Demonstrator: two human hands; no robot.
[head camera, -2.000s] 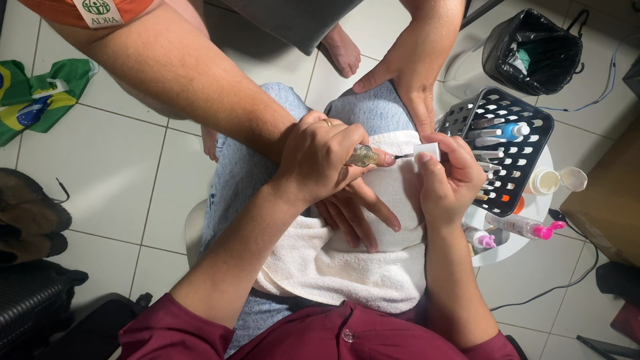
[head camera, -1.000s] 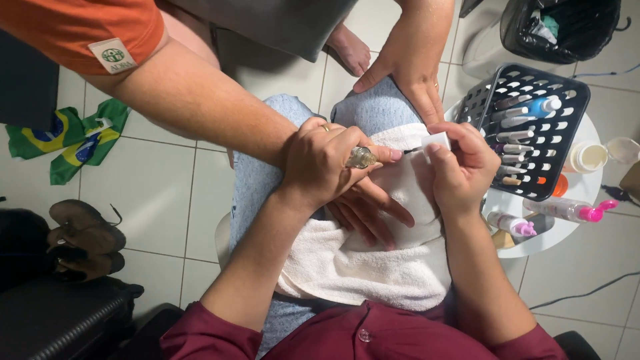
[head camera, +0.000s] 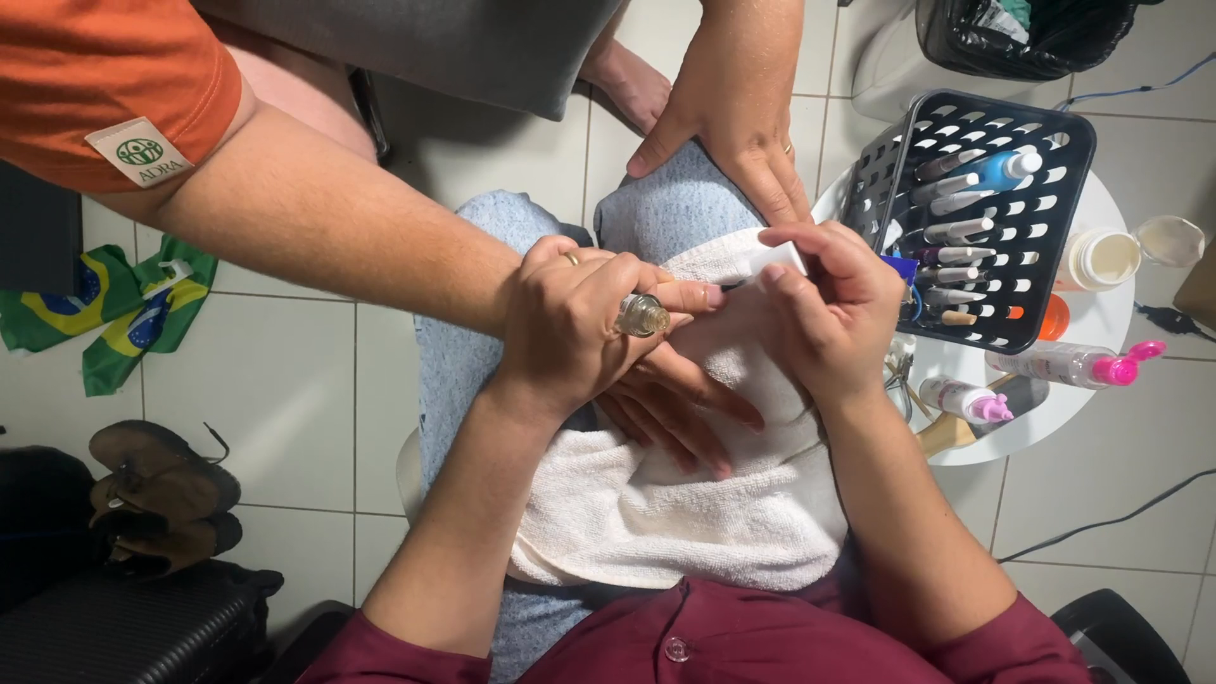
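My left hand (head camera: 579, 323) is closed around a small glass nail polish bottle (head camera: 643, 315), its open neck facing up, and also holds a finger of the other person's hand (head camera: 689, 385). Between the fingertips of my right hand (head camera: 836, 309) is the white cap of a nail polish brush (head camera: 777, 263); its dark brush end is at the nail of the held finger. The other person's remaining fingers are spread over a white towel (head camera: 684, 532) on my lap. That person's second hand (head camera: 741, 114) rests on my knee, in light blue jeans.
To the right, a black perforated basket (head camera: 1064, 218) with several polish bottles and tools stands on a round white table (head camera: 1107, 313), beside an open jar (head camera: 1107, 258) and a bottle with a pink cap (head camera: 1064, 364). Behind is a lined bin (head camera: 1026, 47). Shoes (head camera: 161, 494) lie at left.
The view has shifted somewhat. My hands keep hold of the bottle, the finger and the brush cap, with the brush still close to the same nail.
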